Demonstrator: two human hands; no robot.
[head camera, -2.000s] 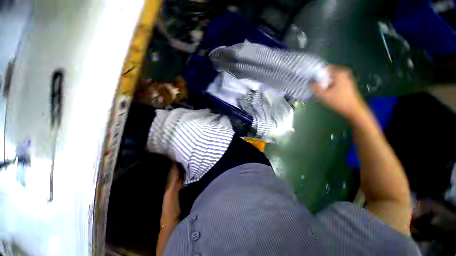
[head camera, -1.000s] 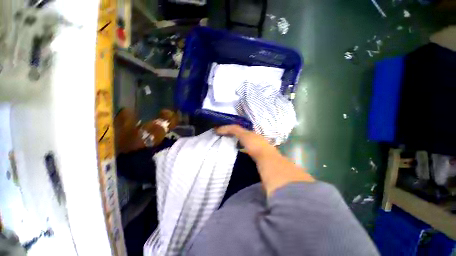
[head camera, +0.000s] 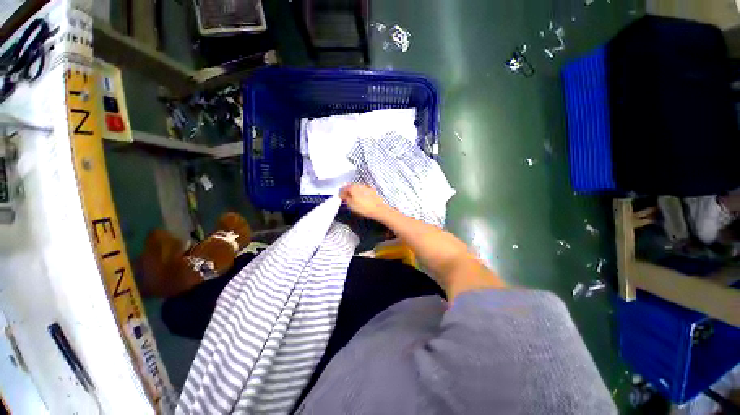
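A white-and-grey striped knit top (head camera: 272, 312) lies across my lap and runs out of the bottom of the picture. My right hand (head camera: 359, 199) is shut on its far end and holds it up in a taut peak at the near edge of the dark blue basket (head camera: 422, 91). Folded white cloth (head camera: 329, 147) lies in the basket. Another striped garment (head camera: 403, 174) is bunched on it and hangs over the near right edge. My left hand is not in view.
The white table (head camera: 40, 219) with a yellow measuring tape (head camera: 104, 231) runs down the left. Black-handled scissors (head camera: 28, 53) and a slim dark tool (head camera: 70, 355) lie on it. Brown furry-looking items (head camera: 215, 247) are under it. A blue stack (head camera: 588, 121) and wooden frame (head camera: 625, 259) stand right.
The view has shifted, so the basket shows further left and more of the floor at right shows. My right hand has pulled the striped top's end up into a tighter, narrower stretch.
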